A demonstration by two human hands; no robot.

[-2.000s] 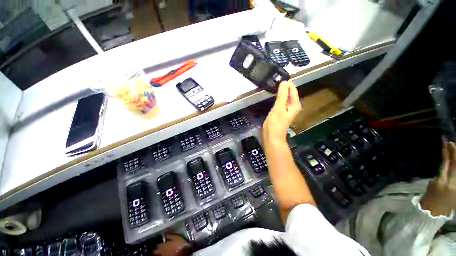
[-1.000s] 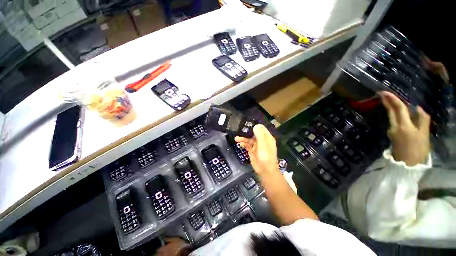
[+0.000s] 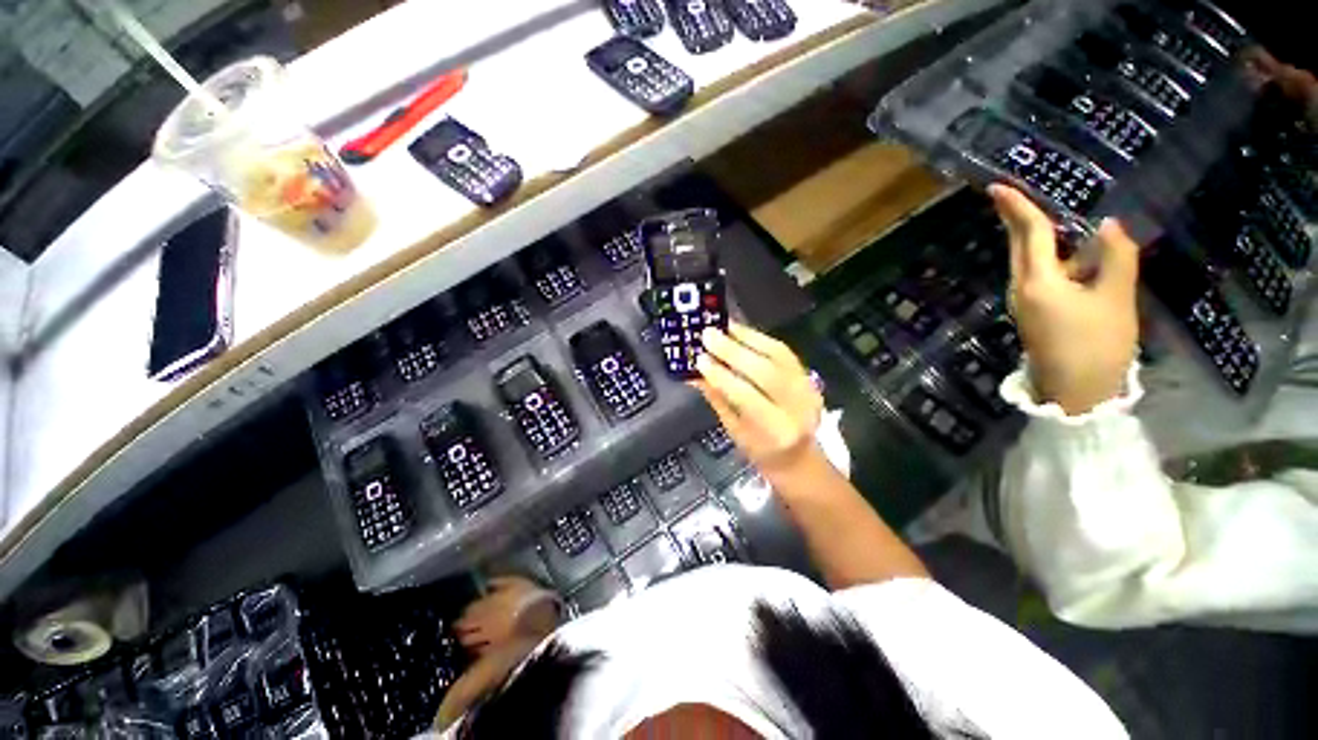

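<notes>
My right hand (image 3: 762,390) is shut on a black keypad phone (image 3: 684,294), holding it upright with its keys and screen facing me, over the right end of the clear blister tray (image 3: 416,552). Rows of upright keypad phones stand in that tray. My left hand (image 3: 503,614) is low, at the tray's near edge; its fingers are bent and partly dark, and whether it grips anything cannot be told.
On the white shelf (image 3: 564,162) lie a smartphone (image 3: 192,294), a drink cup (image 3: 270,162), a red utility knife (image 3: 406,116) and several keypad phones (image 3: 640,75). Another person's hand (image 3: 1071,307) is by a raised phone tray (image 3: 925,127) at right. Film-wrapped units (image 3: 217,672) lie lower left.
The phone in my right hand has turned from its back to its keypad side, after moving down from the shelf. The other person's phone tray has come further into view. The view has shifted.
</notes>
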